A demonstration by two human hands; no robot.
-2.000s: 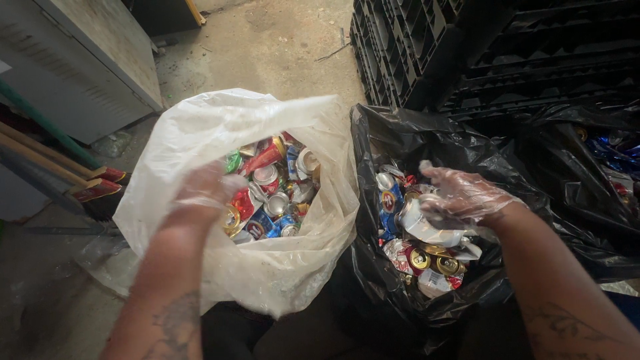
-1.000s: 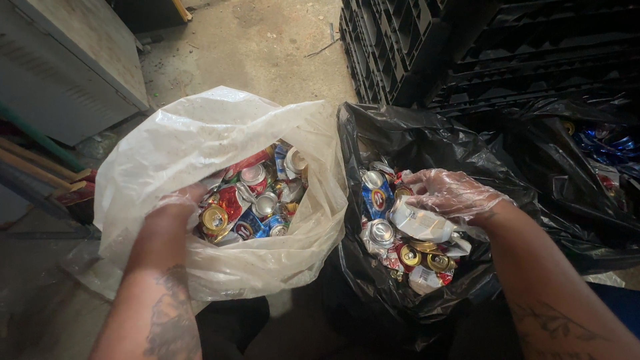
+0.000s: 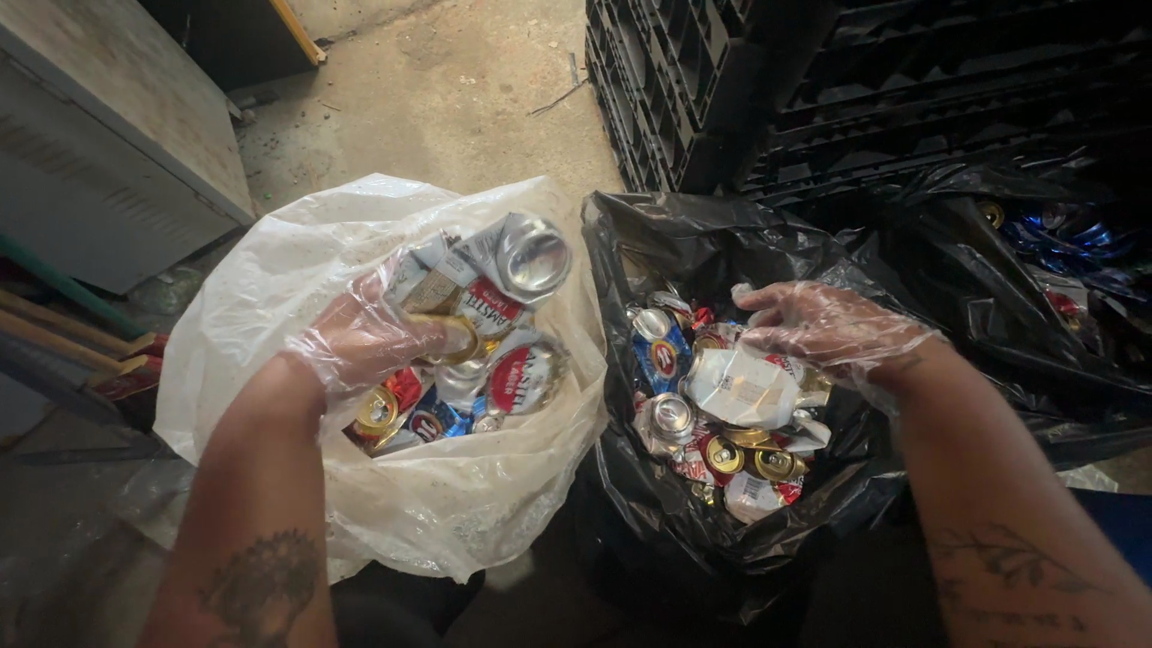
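Observation:
In a clear plastic glove, my left hand [image 3: 369, 337] grips crushed beverage cans [image 3: 490, 306] over the mouth of a white plastic bag [image 3: 450, 513]. More crushed cans [image 3: 432, 418] in red, blue and gold lie inside this bag. My right hand [image 3: 832, 328], also in a clear glove, is over a black plastic bag [image 3: 729, 220], its fingers slightly curled and apart, close to a flattened white can [image 3: 742, 387]. Around that can lie several crushed cans with gold and silver lids. Whether the right fingertips touch a can is hard to tell.
Stacked black plastic crates or pallets [image 3: 684, 99] stand behind the black bag. Another black bag [image 3: 972, 297] with cans is at the right. A grey metal cabinet [image 3: 117, 153] stands at the left, above wooden boards [image 3: 63, 324]. Concrete floor [image 3: 432, 99] shows behind the bags.
My left hand was down among the cans in the white bag one second ago; now it is raised with crushed cans in its grip. The right hand has stayed over the black bag.

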